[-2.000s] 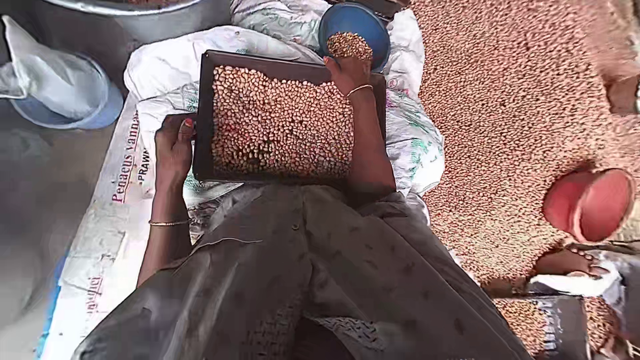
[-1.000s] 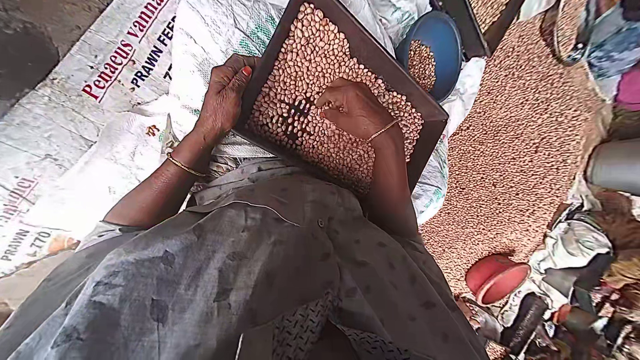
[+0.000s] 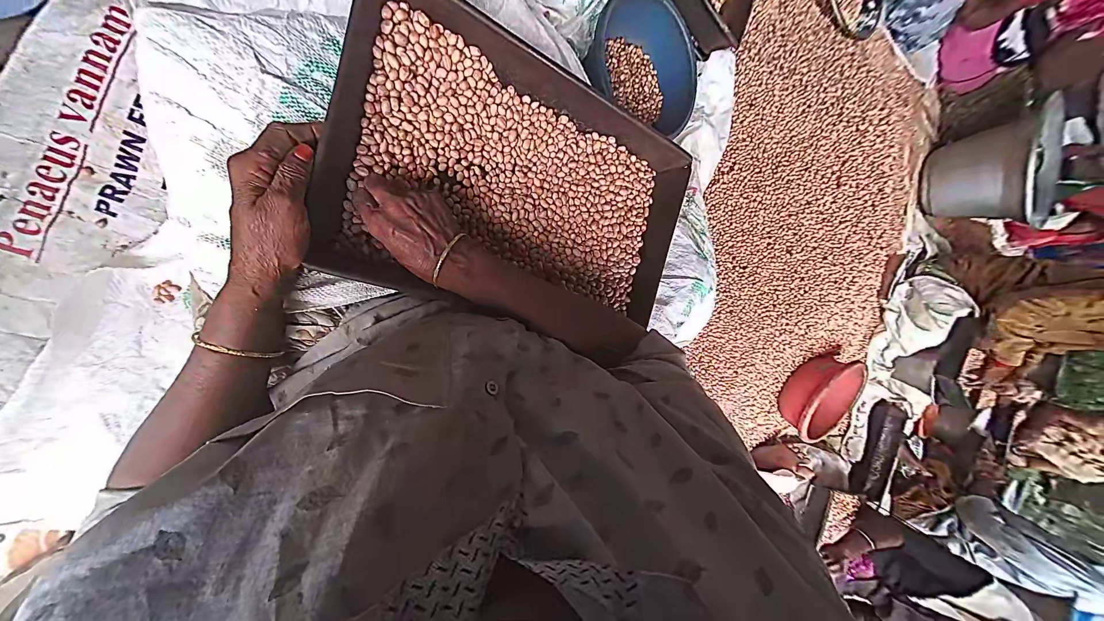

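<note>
A dark rectangular tray [image 3: 668, 233] lies tilted across my lap, holding a layer of shelled peanuts [image 3: 509, 147]. My left hand [image 3: 274, 203] grips the tray's left rim, thumb on top. Inside the tray, my right hand [image 3: 410, 224] rests on the peanuts near the lower left corner, its fingers bent down; whether it holds any peanuts cannot be told. Just beyond the tray's upper right edge sits a blue bowl [image 3: 677, 52] partly filled with peanuts.
White woven sacks [image 3: 216, 78] with printing lie under and left of the tray. At right spreads a large heap of peanuts [image 3: 802, 172] with a red bowl [image 3: 821, 397] at its edge. A grey bucket [image 3: 979, 177] and other people's hands and clothing are at far right.
My right hand was at the blue bowl, then over the middle of the tray, and is now at its lower left. My left hand stays on the left rim. The view has turned.
</note>
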